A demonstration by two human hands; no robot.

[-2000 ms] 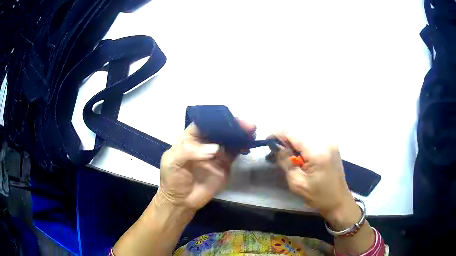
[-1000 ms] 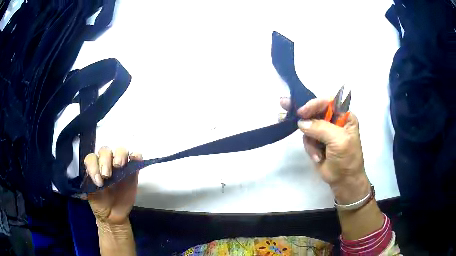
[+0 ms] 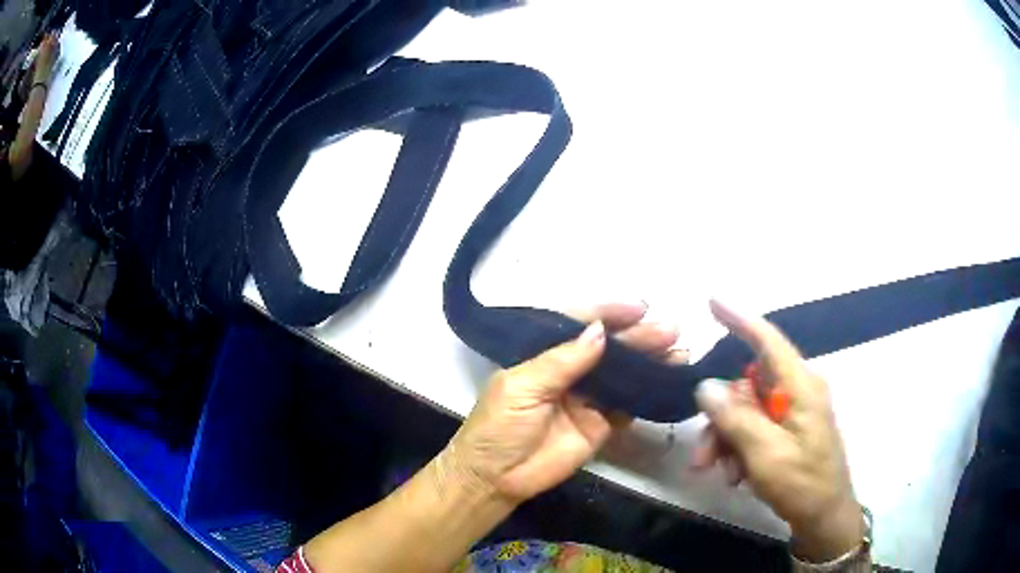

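Note:
A long dark navy denim strip [image 3: 509, 213] runs from a loop on the white table at the left, through both hands, and off the right side of the picture. My left hand [image 3: 548, 420] holds it between thumb and fingers near the table's front edge. My right hand [image 3: 772, 425] is just to the right, with thumb and fingers at the same strip. Orange-handled thread snips [image 3: 775, 397] sit in my right palm. Their blades are hidden or blurred, so I cannot tell if they are open.
A large tangled heap of dark strips [image 3: 190, 146] lies at the left of the white table [image 3: 783, 146]. Blue bins [image 3: 241, 437] stand below the left front edge. A dark mass [image 3: 990, 448] is at the right edge. Another person's arm [image 3: 34, 101] shows at the far left.
The view has turned left. My left hand has moved along the strip, close to my right hand. The strip's free end, seen before above my right hand, is now out of view.

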